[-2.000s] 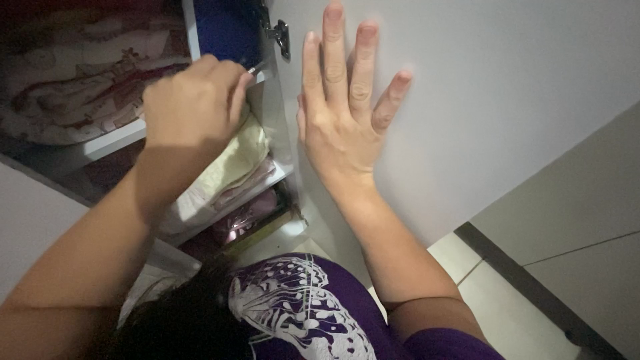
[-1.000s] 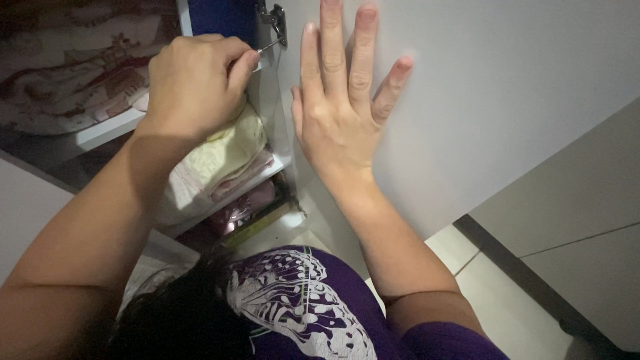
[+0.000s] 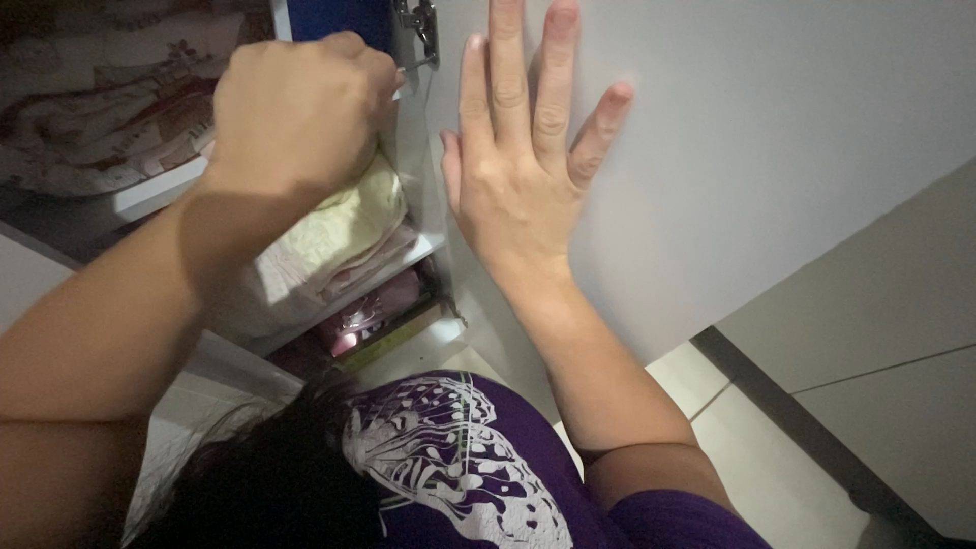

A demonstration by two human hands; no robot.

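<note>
My left hand (image 3: 297, 114) is closed at the upper left, its fingertips around a thin metal tool (image 3: 415, 65), perhaps a screwdriver or hex key, whose shaft points at a metal cabinet hinge (image 3: 419, 27). Most of the tool is hidden by the hand. My right hand (image 3: 526, 152) lies flat with its fingers spread against the white cabinet door (image 3: 724, 152), to the right of the hinge, and holds nothing.
Patterned bedding (image 3: 107, 99) fills an upper shelf on the left. Folded yellow and pink cloths (image 3: 343, 229) lie on a white shelf (image 3: 366, 286) below. Pink packaged items (image 3: 374, 313) sit under that. Pale floor tiles (image 3: 755, 427) and a dark strip (image 3: 793, 419) run at the lower right.
My left hand has stayed closed near the hinge and turned a little at the wrist. My right hand remains flat on the door. The view has shifted slightly.
</note>
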